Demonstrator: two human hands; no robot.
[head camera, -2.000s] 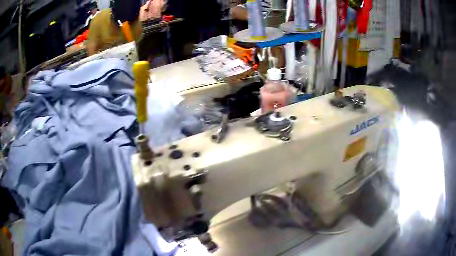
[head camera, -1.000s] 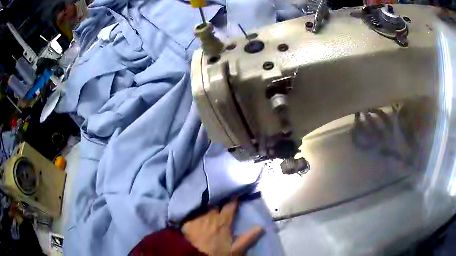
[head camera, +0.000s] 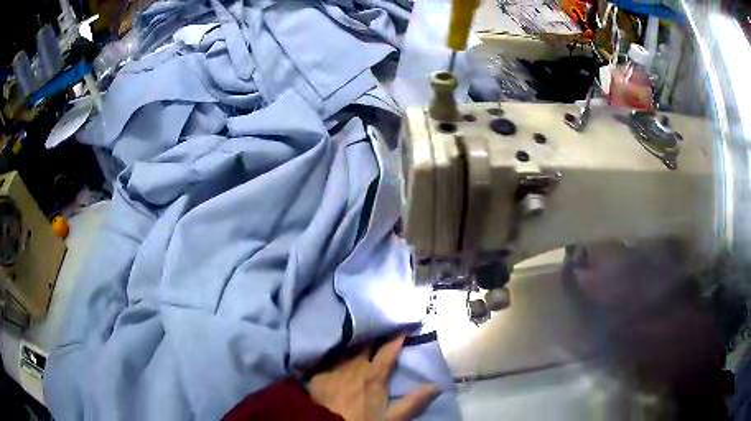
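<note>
Light blue cloth (head camera: 239, 222) lies in a large bunched heap left of the cream sewing machine head (head camera: 469, 189). A flat part with a dark strip (head camera: 418, 338) runs to the brightly lit presser foot area (head camera: 430, 308). My left hand (head camera: 362, 386) lies palm down on the cloth just in front of the needle area, thumb and fingers spread. A dark reddish, blurred shape (head camera: 650, 321) under the machine arm at right looks like my right sleeve; my right hand cannot be made out clearly in it.
A yellow-handled tool (head camera: 461, 25) stands above a brass-coloured post (head camera: 444, 97) on the machine head. A bottle of pink liquid (head camera: 631, 82) stands behind the machine. A second cream machine or unit (head camera: 29, 247) is at the left edge, beside the white table (head camera: 78, 271).
The view has swung down to the needle area, then slightly back, shifting the machine right. My left hand appeared and stays on the cloth. The dark reddish shape has appeared at right.
</note>
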